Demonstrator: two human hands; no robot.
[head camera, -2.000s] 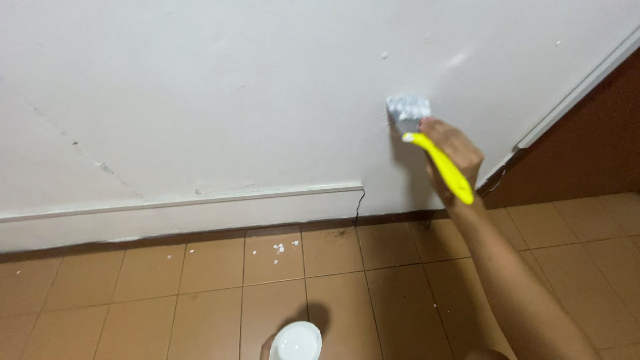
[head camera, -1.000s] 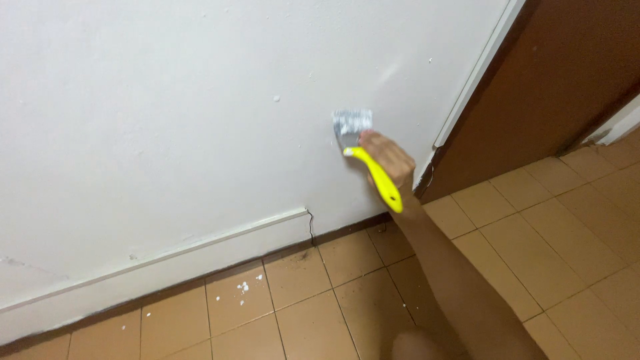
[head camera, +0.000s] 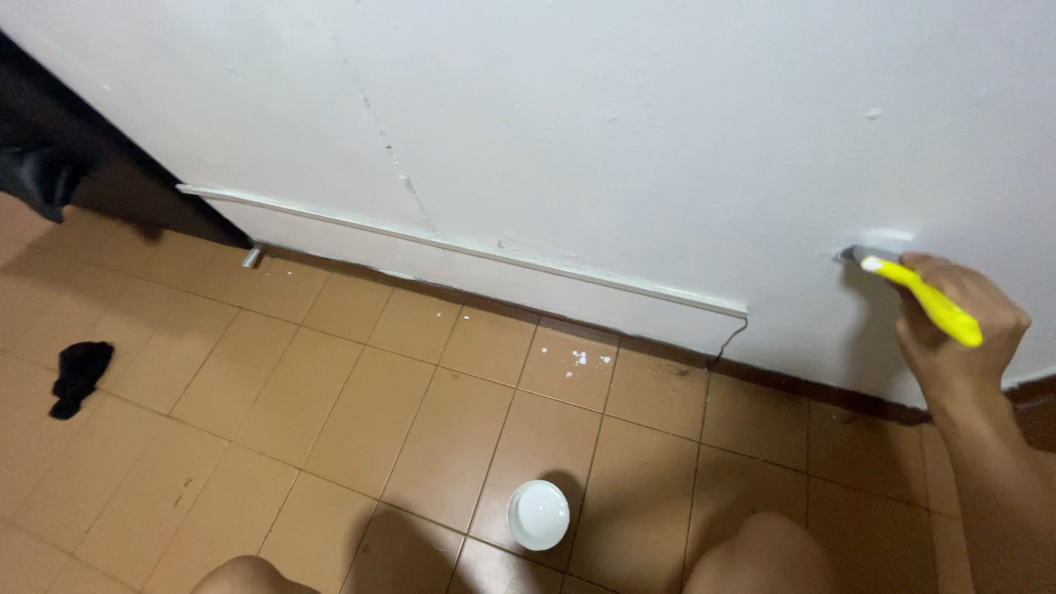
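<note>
My right hand (head camera: 961, 318), at the right, is closed around a flat tool with a yellow handle (head camera: 932, 305), likely a paintbrush or scraper. Its working end meets the white wall (head camera: 577, 124) low down, to the right of the cable trunking's end, with a pale wet-looking smear beside it. A round white container (head camera: 538, 515) with white paint or filler inside stands on the tiled floor near my knees. My left hand is not in view.
White trunking (head camera: 462, 247) runs low along the wall, a dark cable (head camera: 732, 340) at its right end. White spatters (head camera: 580, 358) mark the floor tiles. A black cloth (head camera: 81, 375) lies at the left, near a dark doorway (head camera: 124, 177). My knees (head camera: 763, 553) show at the bottom edge.
The view has swung left, bringing in the black cloth and dark doorway. The tool's white-coated face, visible earlier, is now turned mostly out of sight. My right hand still holds the tool.
</note>
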